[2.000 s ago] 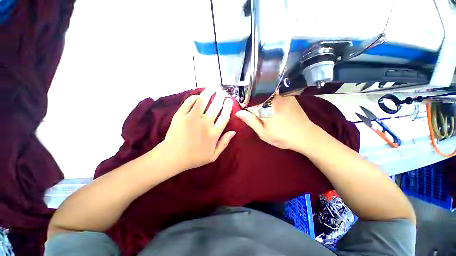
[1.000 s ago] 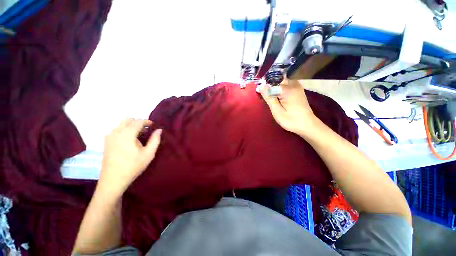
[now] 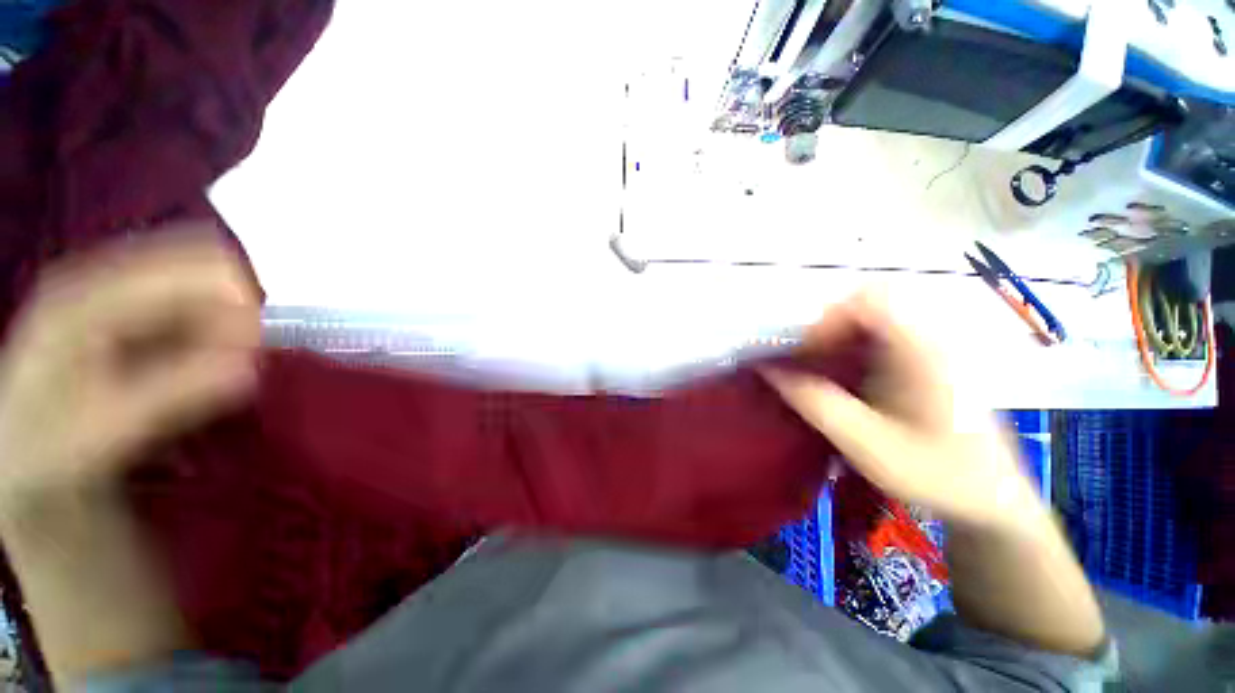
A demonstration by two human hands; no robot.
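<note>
A maroon garment piece (image 3: 596, 454) is stretched between my hands at the table's near edge, in front of my lap. My left hand (image 3: 136, 352), blurred, is closed on its left end at the far left. My right hand (image 3: 901, 406), also blurred, pinches its right end between thumb and fingers. The cloth is away from the sewing machine's needle area (image 3: 765, 115), which stands beyond it at the upper middle. The fingertips of my left hand cannot be made out clearly.
A maroon garment bundle (image 3: 149, 122) lies at the table's left. Thread snips (image 3: 1016, 293), black ring-handled scissors (image 3: 1035, 184) and coiled hoses (image 3: 1173, 318) are at the right. Blue baskets (image 3: 1124, 501) stand below the table. The needle plate (image 3: 759, 224) shows its outline.
The garment piece has come off the machine bed toward my body and is now stretched out. My left hand moved further left and grips it; my right hand came back from the needle. The view shifted.
</note>
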